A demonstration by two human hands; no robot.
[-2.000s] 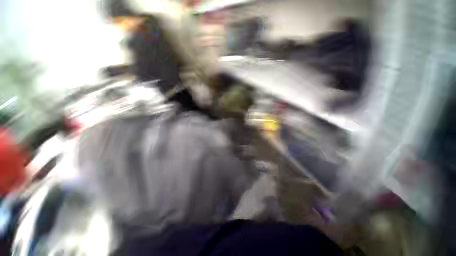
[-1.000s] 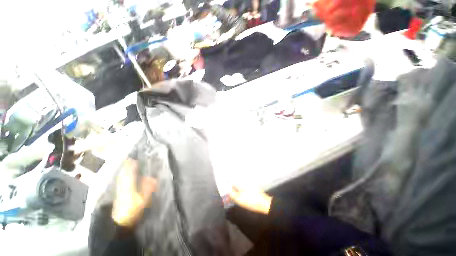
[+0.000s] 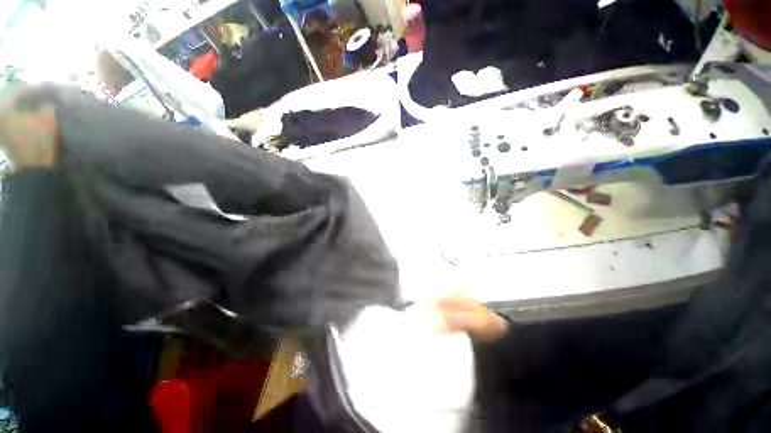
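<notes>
A dark-grey garment (image 3: 254, 228) is stretched across the left half of the view, over the table's left part and front edge. My left hand (image 3: 32, 139) is at the far left, blurred, closed on the garment's upper left end. My right hand (image 3: 467, 318) is near the table's front edge, at the garment's lower right, beside a bright white patch (image 3: 406, 364) on or under the cloth; its fingertips are blurred and its grip is unclear. A sewing machine (image 3: 626, 127) with a white head and blue stripe stands to the right; no cloth lies under its needle.
Small brown pieces (image 3: 590, 224) lie on the white table (image 3: 541, 262) below the machine head. Dark cloth (image 3: 549, 42) is heaped behind the machine. More grey cloth (image 3: 735, 296) hangs at the right edge. A red object (image 3: 172, 406) is below the table at lower left.
The view has turned and the sewing machine now shows at right. The garment has gone from upright to spread sideways. My left hand has moved up to the far left.
</notes>
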